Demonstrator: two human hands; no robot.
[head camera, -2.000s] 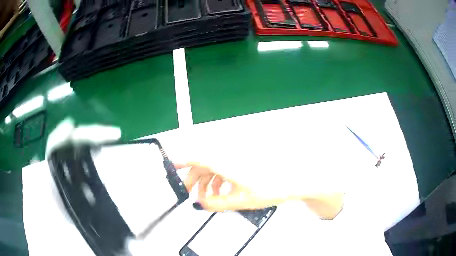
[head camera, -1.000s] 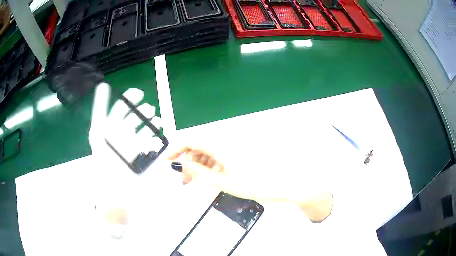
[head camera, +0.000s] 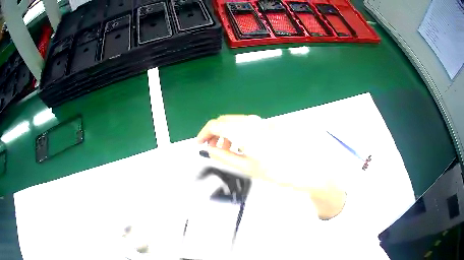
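A black phone middle frame (head camera: 236, 189), blurred, is at the lower middle over the white work sheet (head camera: 305, 147). A pale shape covers part of its solid end plate. My left hand's white glove blends into the sheet; only tan patches near the wrist (head camera: 135, 241) stand out, so its fingers and grip cannot be made out. My right hand (head camera: 231, 147) is bare with a black cap on one fingertip. It is just above the frame's solid end, fingers curled; whether it holds anything is unclear.
Another black frame (head camera: 60, 138) lies on the green surface at left. Blue tweezers (head camera: 346, 144) and tiny dark parts (head camera: 367, 162) lie on the sheet at right. Stacked black trays (head camera: 127, 58) and a red tray (head camera: 300, 38) stand at the back.
The frame my left gloved hand held now appears to lie on the green surface at left. The frame on the sheet has turned more upright. My right hand has moved up and right.
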